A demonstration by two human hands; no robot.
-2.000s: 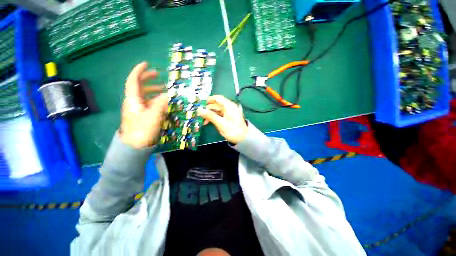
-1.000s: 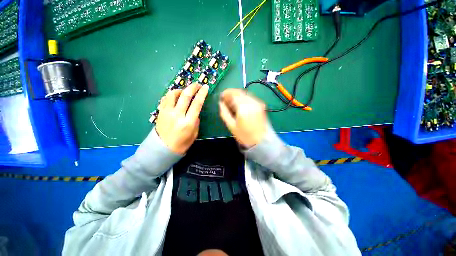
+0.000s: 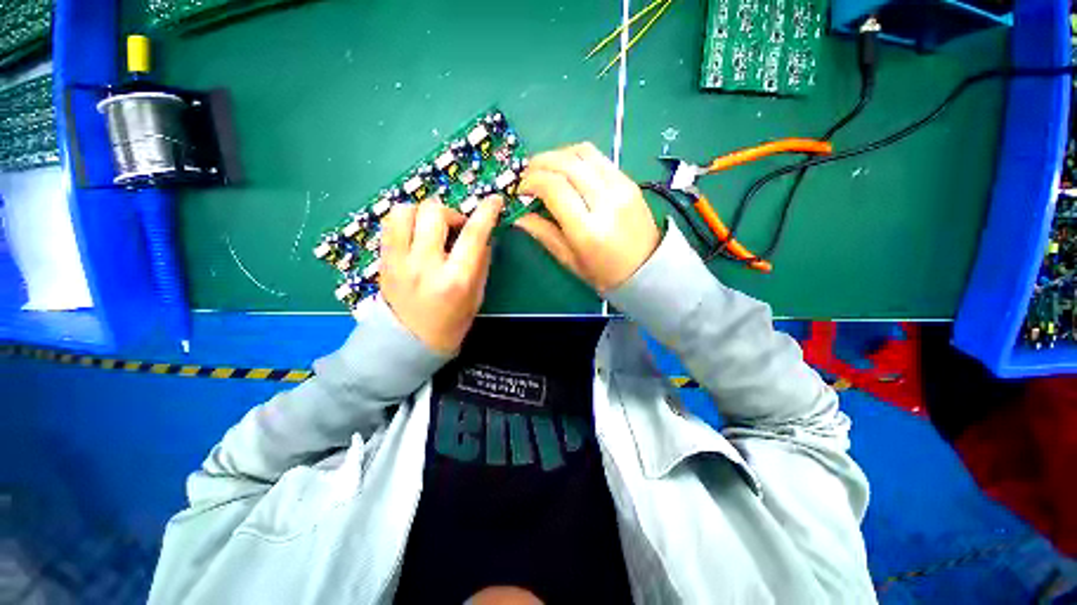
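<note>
A green PCB panel [image 3: 413, 183] lies tilted on the green mat in front of me, component side up, with rows of white, yellow and dark parts. My left hand [image 3: 433, 270] is on its near edge, fingertips on the parts near the middle. My right hand [image 3: 594, 218] holds the panel's right end, with the thumb low at the edge and the fingers over the top. Both hands are bare. The fingers hide part of the near row.
Orange-handled cutters [image 3: 774, 150] lie right over a black cord. Solder spool [image 3: 151, 132] and blue coiled tube [image 3: 163, 266] stand left. Yellow tweezers [image 3: 630, 36] cross the white line. Stacked panels [image 3: 762, 45], a blue station [image 3: 927, 21] and parts bin [image 3: 1025, 236] are right. Red clothing shows lower right.
The panel was raised in view, then lay steeper; now it is turned flatter across the mat. My right hand has moved from beside the panel onto its right end. The view has shifted right.
</note>
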